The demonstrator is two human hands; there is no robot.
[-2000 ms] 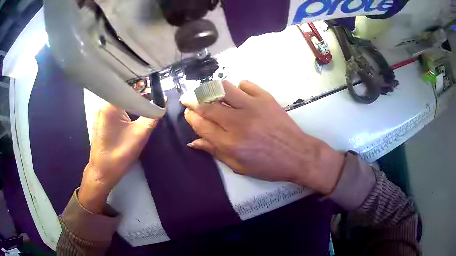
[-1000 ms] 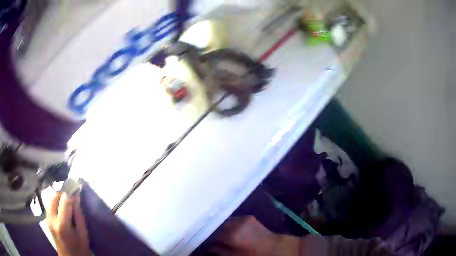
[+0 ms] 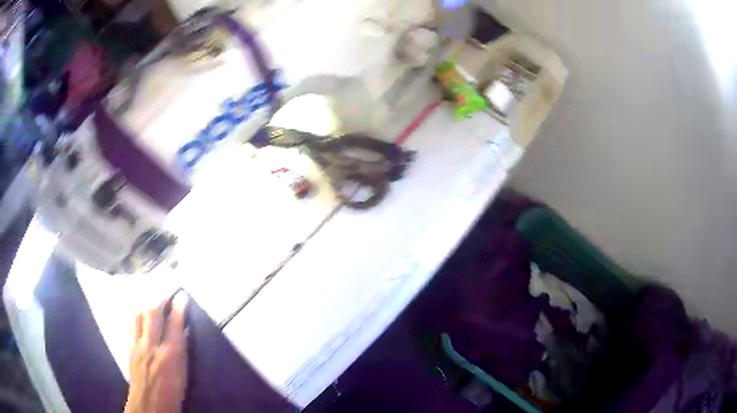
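The view is blurred. My left hand (image 3: 157, 359) lies flat on the table at the lower left, cut off by the bottom edge, its fingers slightly apart. It rests at the edge of a dark purple fabric piece (image 3: 230, 367); no grip on it shows. The fingertips are just below the sewing machine head (image 3: 85, 214), where the presser foot and needle cannot be made out. Another purple panel (image 3: 73, 339) lies to the left. My right hand is not in view.
Dark-handled scissors (image 3: 361, 196) and small red snips (image 3: 301, 188) lie on the white machine table (image 3: 364, 266). A bright green item (image 3: 462, 93) is near its far right corner. Below right, a green basket (image 3: 574, 246) stands by purple cloth and white pieces (image 3: 558, 289).
The view has swung right, away from the needle area. My right hand left the cloth, showed low at the table's front edge, and is now out of the picture. My left hand appears lower, away from the foot.
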